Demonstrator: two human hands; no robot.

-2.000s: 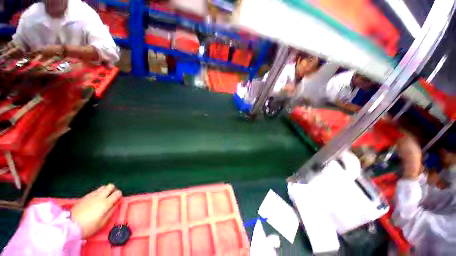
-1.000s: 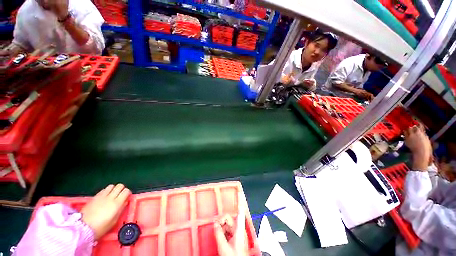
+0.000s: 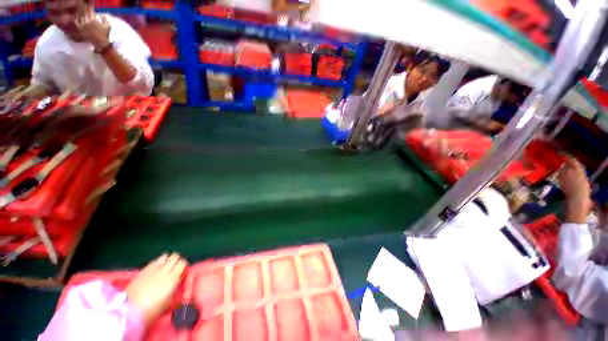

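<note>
An orange-red parts tray with a grid of cells lies at the bottom centre. My left hand rests on its left part, fingers close together near the far rim; its thumb and anything under the palm are hidden. A black round watch head lies in the tray just right of my left hand. The tray cells to the right show no watch heads. My right hand is not in view; only a blurred pink patch, perhaps a sleeve, shows at the bottom right edge.
Stacked red trays with pale straps stand left. A green belt runs behind the tray. Paper slips, a blue pen, record sheets and a metal post are right. People sit across the belt and at far right.
My right hand, over the tray's right side a second ago, has left the picture. The view has shifted and blurred. My left hand and the watch head keep their places on the tray.
</note>
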